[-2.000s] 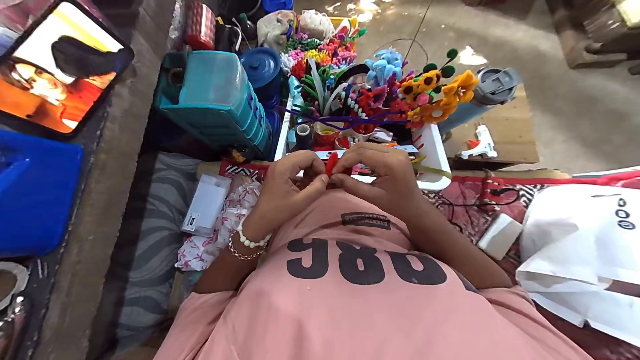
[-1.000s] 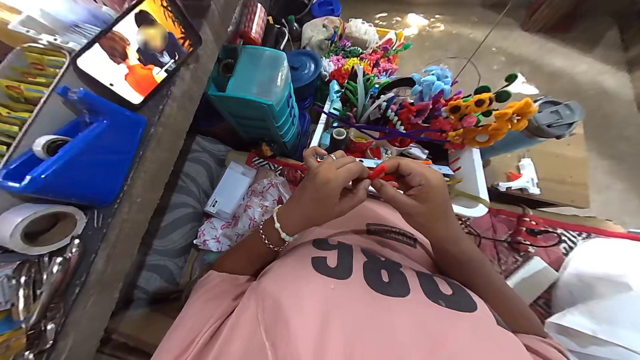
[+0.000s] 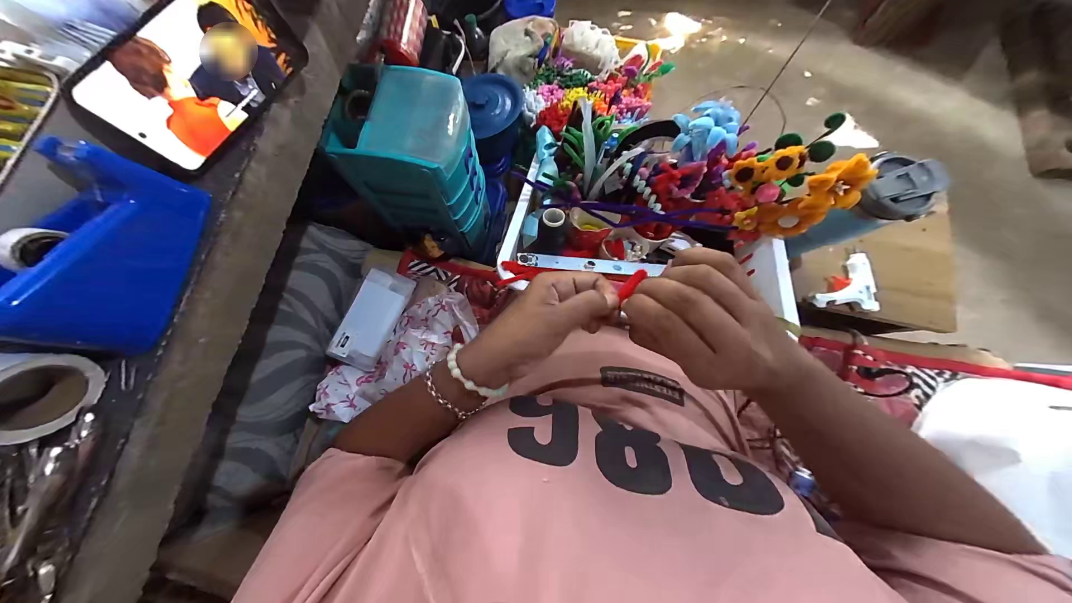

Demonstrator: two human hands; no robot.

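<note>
A fuzzy red stem, which looks like a pipe cleaner [image 3: 631, 287], is pinched between my two hands above my lap. My left hand [image 3: 559, 311] grips it with thumb and forefinger, and a red length sticks out behind the knuckles to the left. My right hand [image 3: 712, 316] holds the other side, its fingers curled over and hiding part of the stem. Just beyond both hands stands a white basket [image 3: 783, 285] holding fuzzy craft flowers, among them orange flowers [image 3: 787, 215] and a light blue flower [image 3: 708, 130], with a dark thread spool [image 3: 553, 228] inside.
Teal drawers [image 3: 410, 159] stand left of the basket. A white glue gun [image 3: 856, 285] lies on a wooden board at right, near a tumbler [image 3: 904, 186]. On the left ledge are a blue tape dispenser [image 3: 109, 251], a tape roll [image 3: 46, 398] and a phone [image 3: 188, 79]. A white box [image 3: 371, 318] lies by my left arm.
Both hands stay on the red stem; since the first frame they have drawn a little apart, and a red length now shows to the left of my left hand. The view has shifted left.
</note>
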